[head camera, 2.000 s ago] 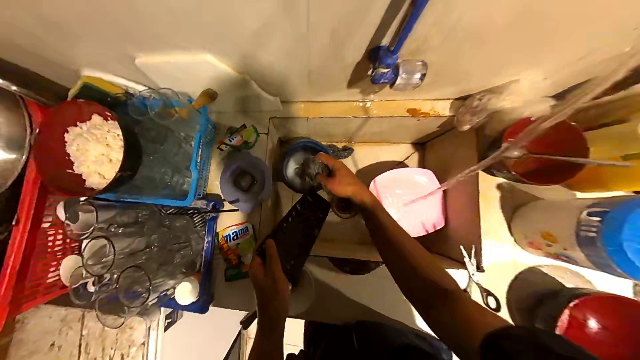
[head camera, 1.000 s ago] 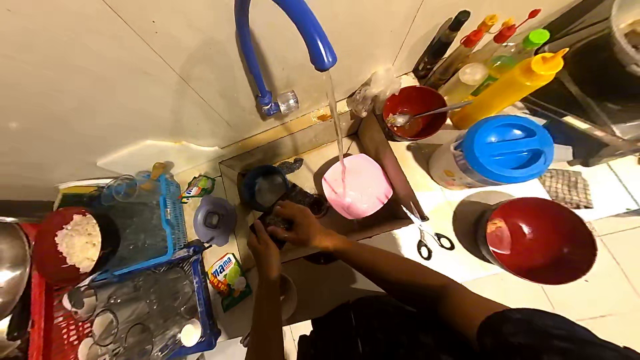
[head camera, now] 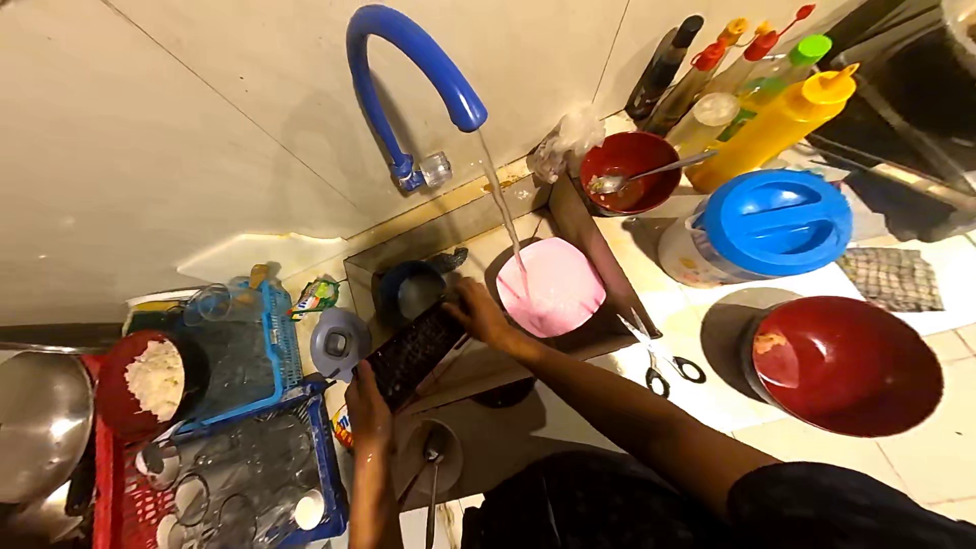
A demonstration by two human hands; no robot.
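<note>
Over the left part of the sink, a dark rectangular tray-like object is held at a tilt between both hands. My left hand grips its lower left end. My right hand is at its upper right end, fingers bent over the edge. Just beyond it in the basin stands a dark round container with cloudy liquid, a dark scrubber beside it. Water runs from the blue faucet into a pink plastic bowl in the right part of the sink.
Left are a blue-grey lid, plastic baskets of glasses and a bowl of rice. Right are scissors, a blue-lidded pitcher, two red bowls and sauce bottles. A cup with spoons stands near my body.
One second ago my hands were close together over the sink; now they are apart, at opposite ends of the dark object. The view has swung since the first frame.
</note>
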